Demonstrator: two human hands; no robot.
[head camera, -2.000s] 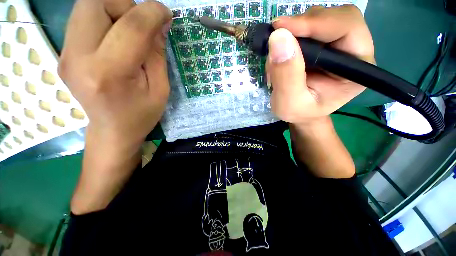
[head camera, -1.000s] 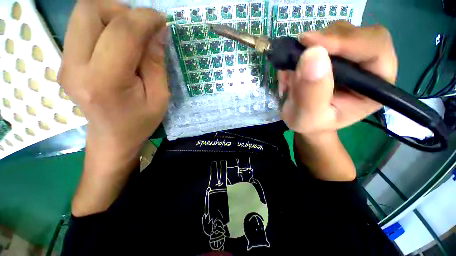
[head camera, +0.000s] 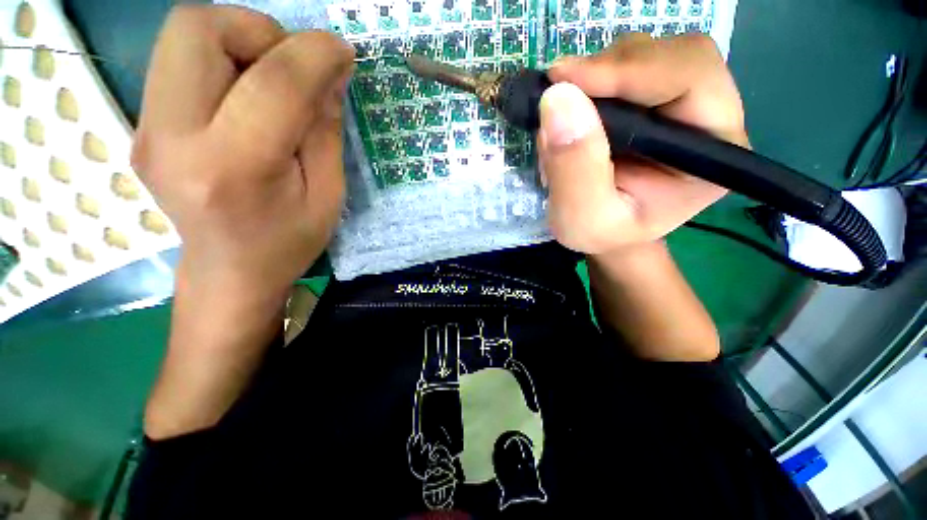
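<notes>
A green PCB panel (head camera: 437, 117) with a grid of small boards lies on whitish bubble wrap (head camera: 407, 229). A second PCB panel (head camera: 630, 18) lies to its right. My right hand (head camera: 640, 142) holds the black soldering iron (head camera: 661, 132) like a pen. Its greyish-brown tip (head camera: 437, 71) points left, at the upper left part of the first panel; I cannot tell if it touches. My left hand (head camera: 244, 142) is closed at the panel's left edge, with a thin solder wire (head camera: 374, 58) at its fingertips, its end near the iron tip.
A white tray (head camera: 61, 163) with rows of oval pockets lies at the left. Black cables (head camera: 879, 122) lie on the dark green bench at the right. A crumpled white cloth or paper (head camera: 839, 239) is under the iron's cord. A blue object (head camera: 803, 465) is at the lower right.
Since one second ago my right hand has moved left and slightly up with the iron, bringing the tip closer to my left fingertips. The panels sit slightly higher in view.
</notes>
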